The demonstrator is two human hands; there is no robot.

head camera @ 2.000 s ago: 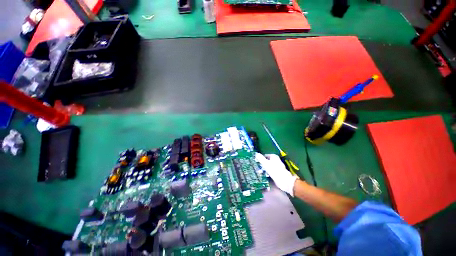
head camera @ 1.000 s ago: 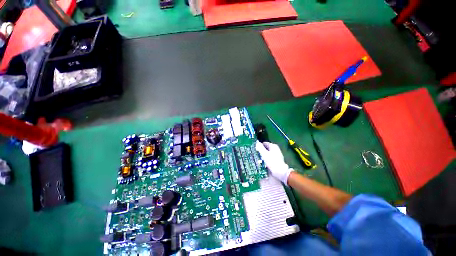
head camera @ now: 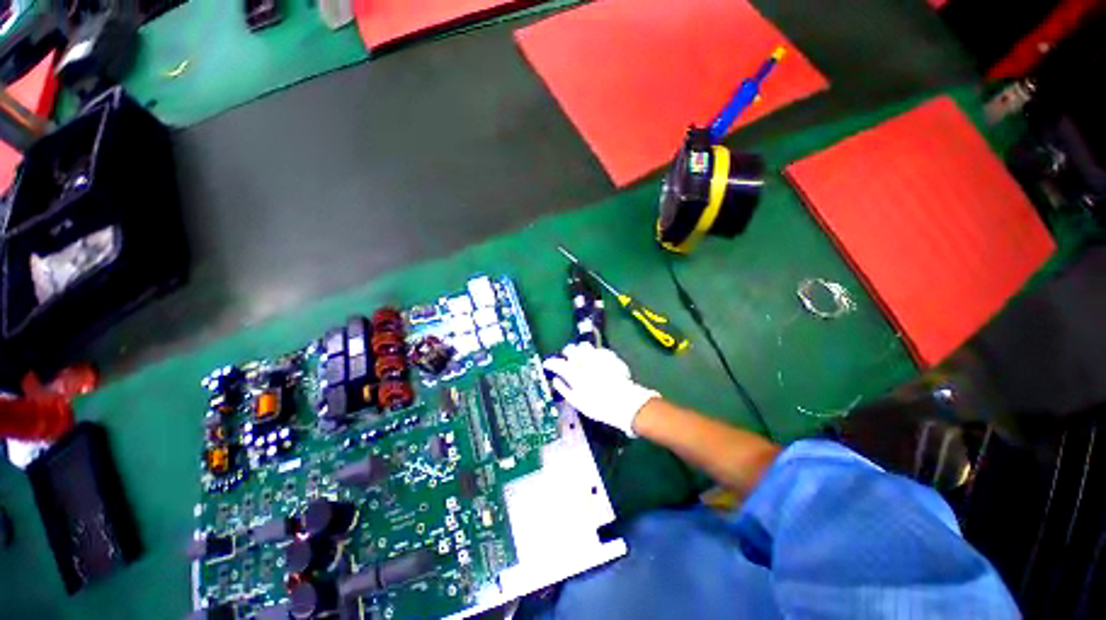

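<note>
A large green circuit board [head camera: 400,484] crowded with parts lies on the green mat, its near left part cut off by the lower edge. A silver metal plate [head camera: 552,509] shows at its right side. My right hand [head camera: 597,385], in a white glove, grips the board's right edge just above the plate, fingertips on the edge. A dark, narrow tool [head camera: 586,303] lies beside the board beyond the hand; its near end is hidden. My left hand is not in view.
A yellow-black hand screwdriver [head camera: 649,321] lies right of the board. Beyond it stands a black-yellow round object [head camera: 713,200] with a blue-tipped tool. Red foam pads [head camera: 928,224] lie at the right and back. Black bins [head camera: 91,218] and a black tray [head camera: 83,509] are at the left.
The view has swung right, so the bench things sit further left in the picture. My right hand stays at the board's right edge, and more of that edge's surroundings shows.
</note>
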